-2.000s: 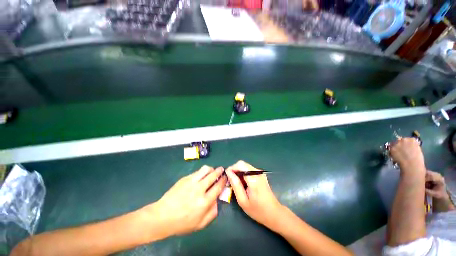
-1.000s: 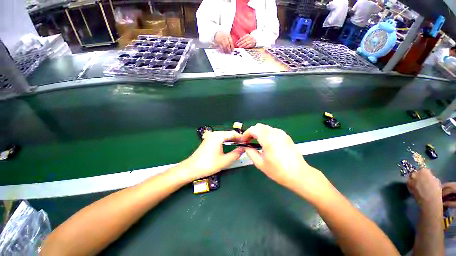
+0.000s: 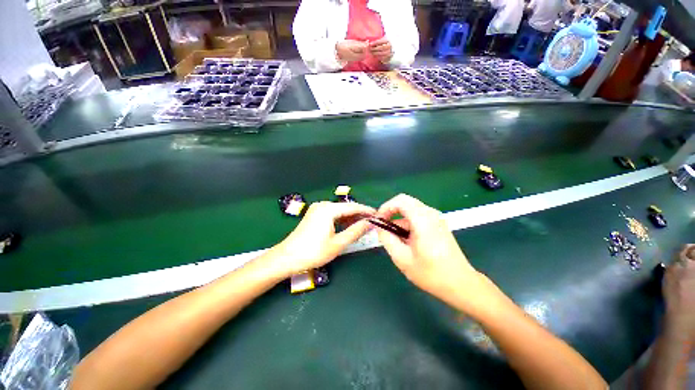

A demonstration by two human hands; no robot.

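Note:
My left hand (image 3: 324,234) and my right hand (image 3: 417,242) meet at the fingertips above the white strip. My right hand holds dark, slim tweezers (image 3: 391,227), whose tip end lies at the left fingertips. Whether my left fingers grip anything is hidden. A black device unit (image 3: 321,276) with a pale, yellow-edged battery (image 3: 302,282) lies on the worktop, partly behind my left wrist. Another unit (image 3: 292,203) lies on the green belt behind my left hand, and one more (image 3: 344,194) is partly hidden by my hands.
The white strip (image 3: 190,276) separates worktop and belt. More units (image 3: 489,177) sit on the belt. A plastic bag (image 3: 42,354) is at left. Dark and silver parts (image 3: 625,250) and tan parts (image 3: 636,228) lie near a neighbour's hand (image 3: 680,278). Blister trays (image 3: 228,87) and a person are across the belt.
My hands rose from the worktop to above the strip, and the unit they worked on is gone from there. A unit now shows on the belt by my left hand. Belt units have shifted left.

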